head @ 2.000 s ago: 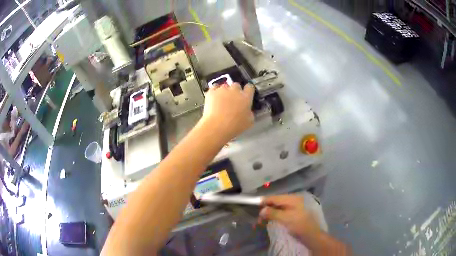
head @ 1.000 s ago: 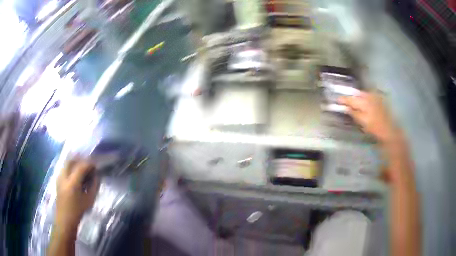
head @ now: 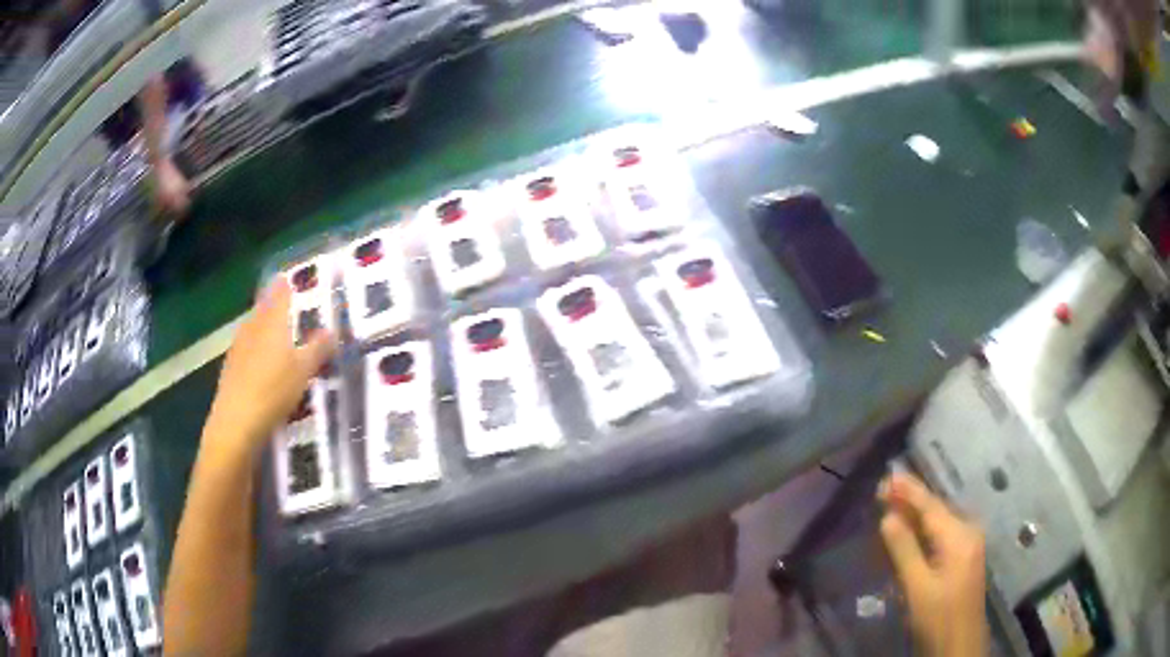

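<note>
A clear tray (head: 770,417) holds two rows of white phone housings (head: 494,385), each with a dark window and a red patch. My left hand (head: 263,366) is at the tray's left end, fingers and thumb on the back-row end housing (head: 308,306), which it partly covers. That housing lies at its place in the tray. My right hand (head: 934,546) is at the lower right, beside the machine's front, off the tray. Its fingers are loosely curled and a little apart, with nothing seen in them.
A dark phone-like slab (head: 817,253) lies right of the tray. The off-white machine (head: 982,449) stands at the right, with a clear cup (head: 1037,250) beyond the slab. Another tray of housings (head: 96,552) is at lower left. Another person's hand (head: 169,190) shows at upper left.
The view has swung left from the machine to the tray. My left hand has come to the tray's left end. My right hand has left the housing on the machine's right station.
</note>
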